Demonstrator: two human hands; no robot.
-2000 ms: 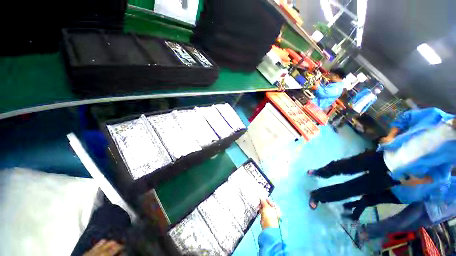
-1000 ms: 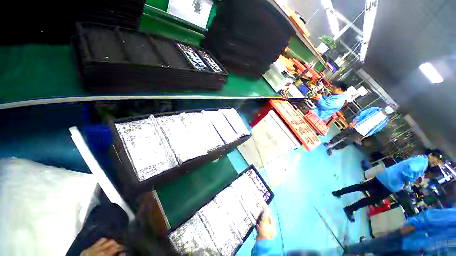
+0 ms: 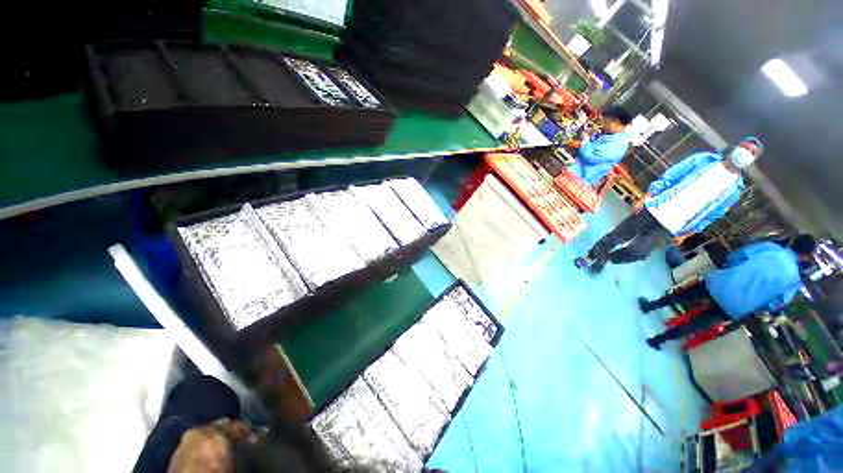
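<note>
A black foam tray (image 3: pixel 488 325) lies tilted at the lower middle with whitish bagged boards in its slots; one board at its far end shows sharper dark and white detail. Behind it stands a thick black tray stack (image 3: pixel 351 277) topped with a row of bagged boards. My left hand (image 3: pixel 205 449) is at the bottom edge, blurred and cut off, beside dark cloth; whether it holds anything is hidden. My right hand is not in view.
A white plastic heap (image 3: pixel 79 397) lies at lower left beside a white strip (image 3: pixel 157 305). The green bench (image 3: pixel 55 152) bears a partly empty tray stack (image 3: pixel 250 125) and tall black piles. An orange tray (image 3: pixel 531 189) sits on a pale bin (image 3: pixel 488 231). Several people in blue are at right.
My right hand was at the near tray's right edge and has left the view. The tray stays in place. One person in blue now faces this way; people at right have shifted.
</note>
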